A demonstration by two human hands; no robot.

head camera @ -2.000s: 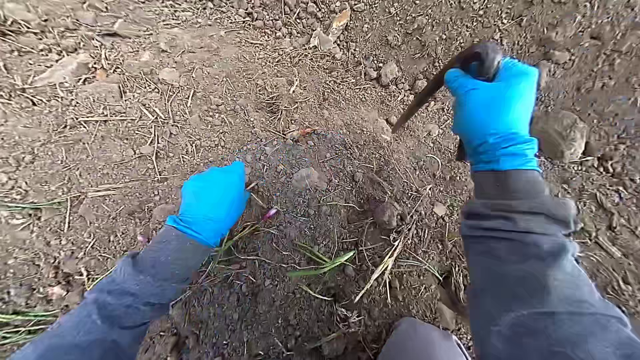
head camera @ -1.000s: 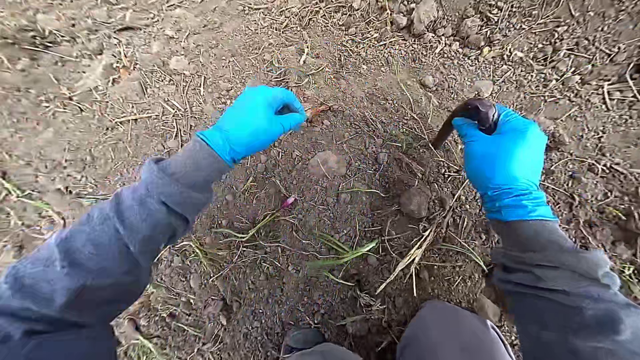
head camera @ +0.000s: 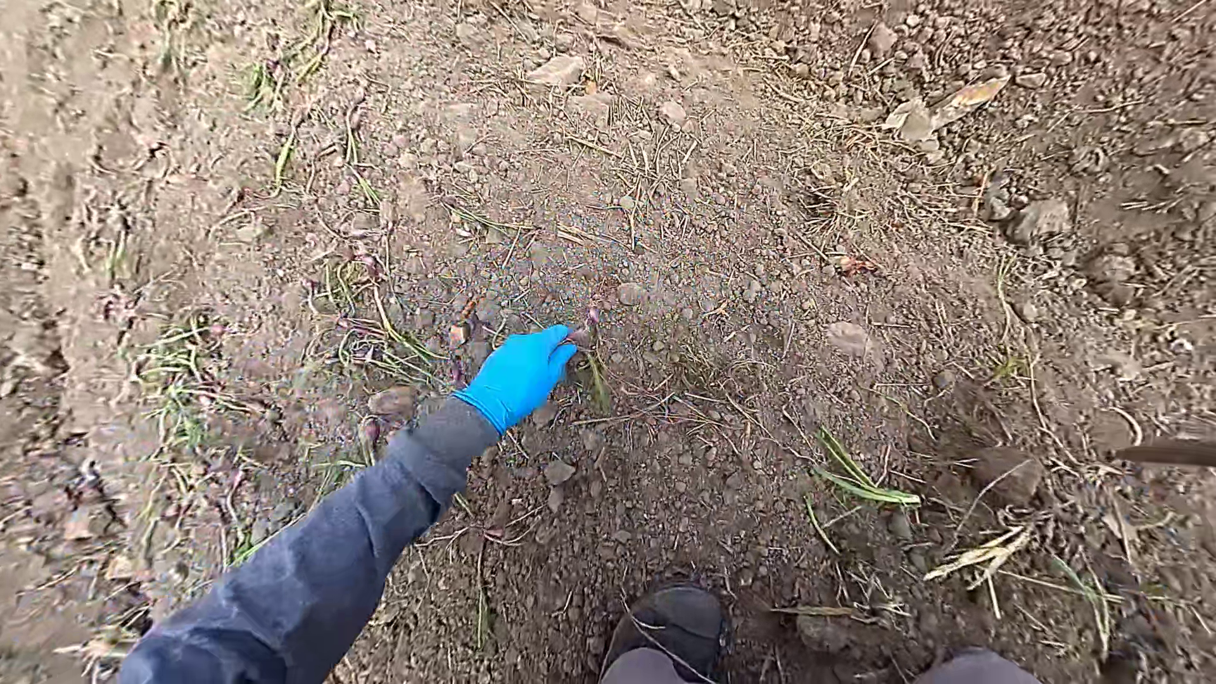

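Observation:
My left hand (head camera: 521, 374), in a blue glove, reaches down to the soil near the middle of the view. Its thumb and finger are closed on a small purplish onion bulb (head camera: 582, 336) with green leaves hanging beneath. To its left, bunches of pulled small onions with green tops (head camera: 366, 332) lie on the ground. My right hand is out of the picture. At the right edge shows part of a brown, curved tool (head camera: 1168, 452), its other end cut off by the frame.
A dark shoe (head camera: 670, 627) stands at the bottom middle. Stones (head camera: 1015, 475) and dry straw (head camera: 983, 556) lie at the right, with loose green leaves (head camera: 860, 480) nearby. More onion plants (head camera: 180, 380) lie at the far left.
The view has swung left, bringing the onion bunches in. My left hand, near bare soil a second ago, is now at a small onion. My right hand has left the picture.

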